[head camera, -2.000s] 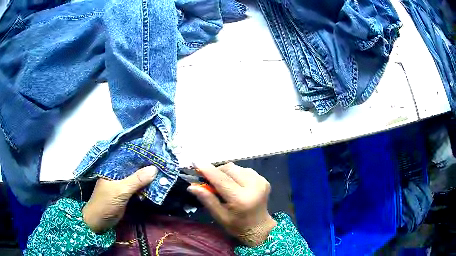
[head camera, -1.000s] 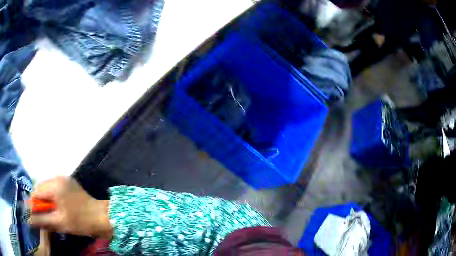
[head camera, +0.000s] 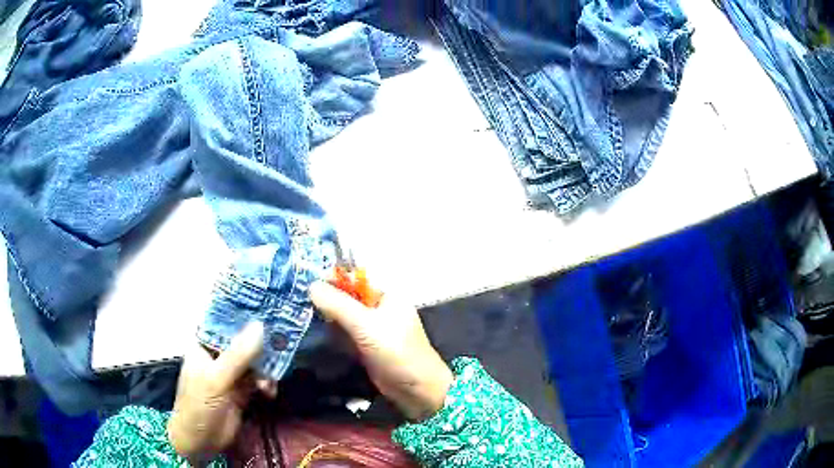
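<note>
A blue denim garment (head camera: 110, 160) lies on the white table, and its sleeve (head camera: 247, 137) runs down toward me. The cuff (head camera: 265, 306) is at the table's front edge, with a dark round button showing. My left hand (head camera: 215, 388) grips the cuff's lower left end. My right hand (head camera: 389, 343) is at the cuff's right side and holds the thread snips (head camera: 357, 285), whose orange-red handle shows above the fingers. The blades are blurred and mostly hidden. Whether the right fingers also pinch the cuff cannot be told.
A denim pile (head camera: 585, 110) lies at the back right of the white table (head camera: 430, 201), with more denim at the far right. A blue crate (head camera: 686, 356) stands below the table edge on the right, with dark denim in it. A dark red apron (head camera: 338, 443) covers my lap.
The view swung right over the crates and came back to the table. The cuff now shows another face with a dark button, and my right hand has moved up and left against it.
</note>
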